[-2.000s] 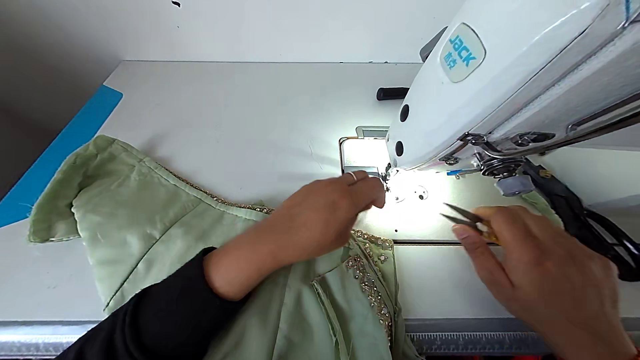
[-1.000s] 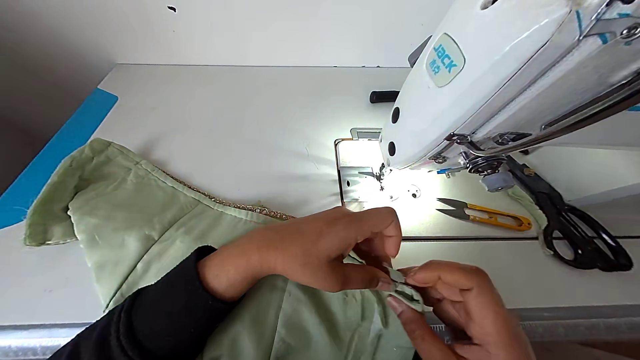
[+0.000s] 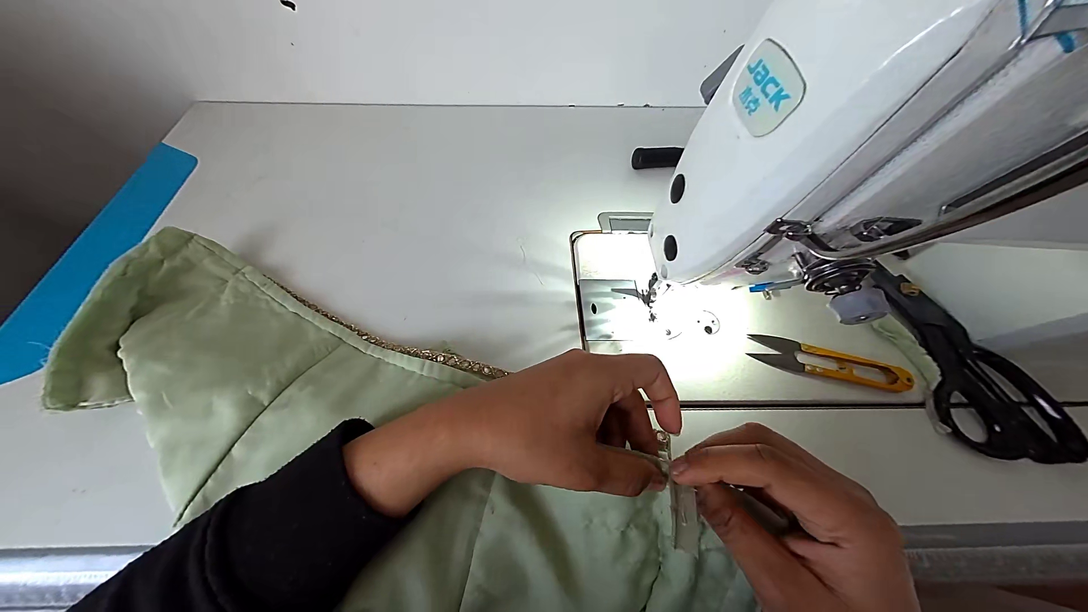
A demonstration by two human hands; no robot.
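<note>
A light green fabric garment [image 3: 280, 365] with a beaded gold trim [image 3: 425, 353] spreads across the lower left and middle. My left hand [image 3: 586, 425] pinches its folded edge between thumb and fingers. Close beside it, my right hand [image 3: 790, 510] grips the same edge with thumb and forefinger. A narrow pale strip [image 3: 685, 517] runs down the fabric between the hands. Above them is the lit needle area of a white Jack sewing machine [image 3: 816, 153]. Yellow-handled thread snips [image 3: 837, 364] lie on the machine bed, right of the needle, with their blades apart.
Black-handled scissors [image 3: 977, 382] lie at the right, over a scrap of green fabric [image 3: 905, 348]. A black cylindrical piece [image 3: 657, 158] sits behind the needle area. A blue strip [image 3: 110, 246] runs along the table's left edge.
The snips, in my right hand two seconds ago, now lie on the machine bed. Both hands have come together at the garment's edge, where the pale strip now shows.
</note>
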